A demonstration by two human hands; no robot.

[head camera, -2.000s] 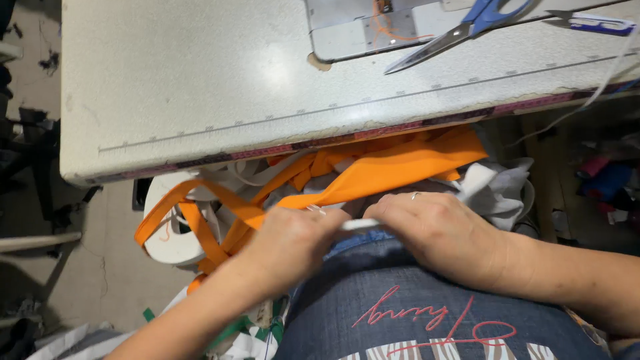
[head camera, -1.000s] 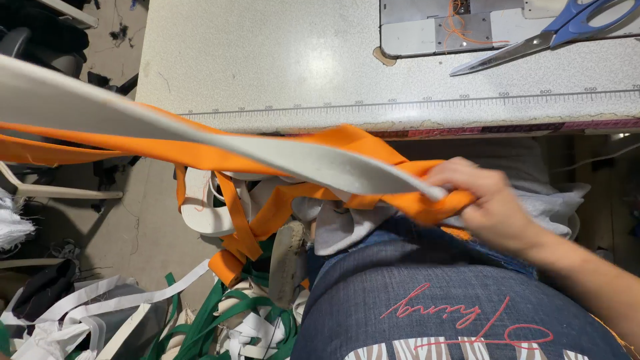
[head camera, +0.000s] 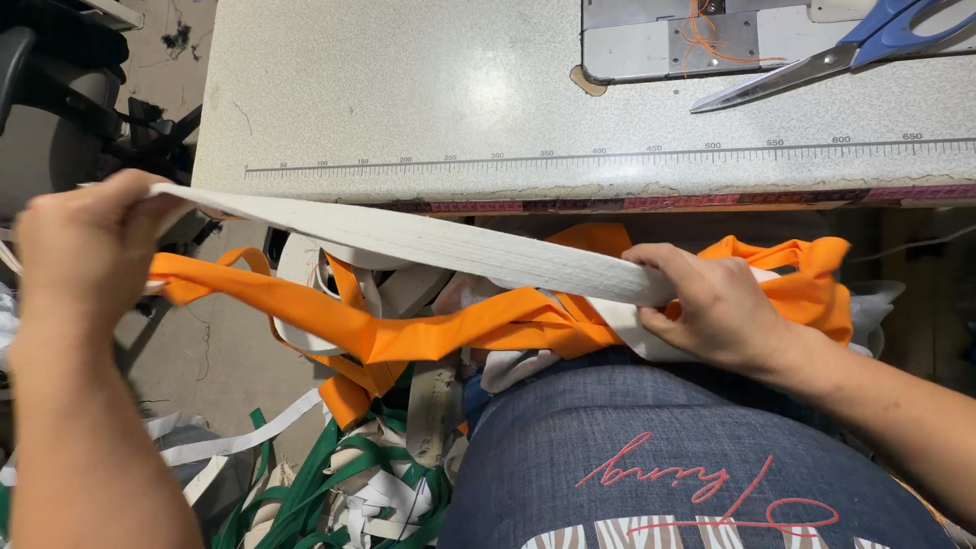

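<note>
A white elastic band [head camera: 427,240] is stretched between my two hands, in front of the table's near edge. At the left, my left hand [head camera: 91,244] grips one end of it, with orange fabric strip [head camera: 412,335] coming out below the fingers. My right hand [head camera: 701,305] pinches the band over my lap, with more orange fabric bunched behind and beside it. The orange strip sags below the white band, between the hands. Part of it is folded and tangled near the white roll [head camera: 297,274].
Blue-handled scissors [head camera: 808,69] lie on the table [head camera: 396,91] beside a sewing machine's metal plate [head camera: 713,46] with orange thread. A ruler scale runs along the table edge. Green and white strips [head camera: 305,480] are heaped low at the left. A chair [head camera: 61,107] stands at upper left.
My hands were close together two seconds ago and are now wide apart, with the white band drawn out between them. My left hand was out of view one second ago.
</note>
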